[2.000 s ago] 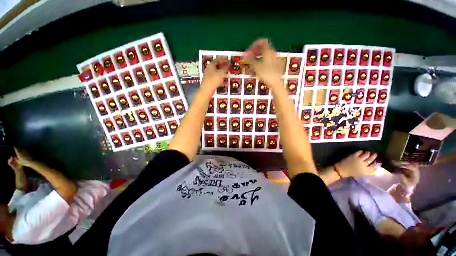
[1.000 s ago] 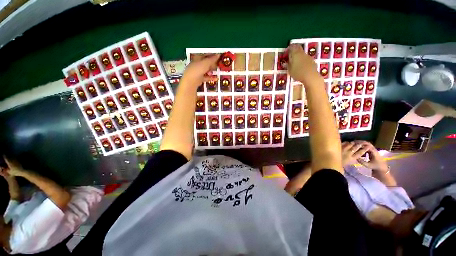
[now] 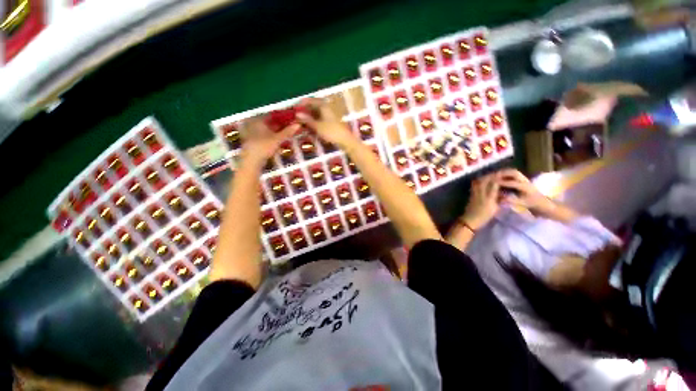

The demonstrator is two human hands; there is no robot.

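The middle white compartment tray (image 3: 216, 123) lies in front of me, with red units with gold centres in its lower rows. My left hand (image 3: 262, 137) and my right hand (image 3: 327, 124) meet over its top row. Between their fingertips is red material, seemingly red units (image 3: 282, 118), blurred by motion. My left fingers close on it from the left and my right fingertips close on it from the right. Their exact grip is partly hidden. Empty tan pockets (image 3: 356, 98) show right of my right hand, and a red unit (image 3: 231, 134) sits in the top-left pocket.
A filled tray (image 3: 153, 124) lies left and another tray (image 3: 488, 46) right, with loose black and cream pieces (image 3: 443, 150) heaped on it. Beyond is the green belt (image 3: 252, 57). At right are an open cardboard box (image 3: 539, 149) and a neighbouring person's hands (image 3: 500, 191).
The view has tilted and shifted. My right hand has left the tray's top-right end and come beside my left hand. The top-right pocket where it was now shows empty.
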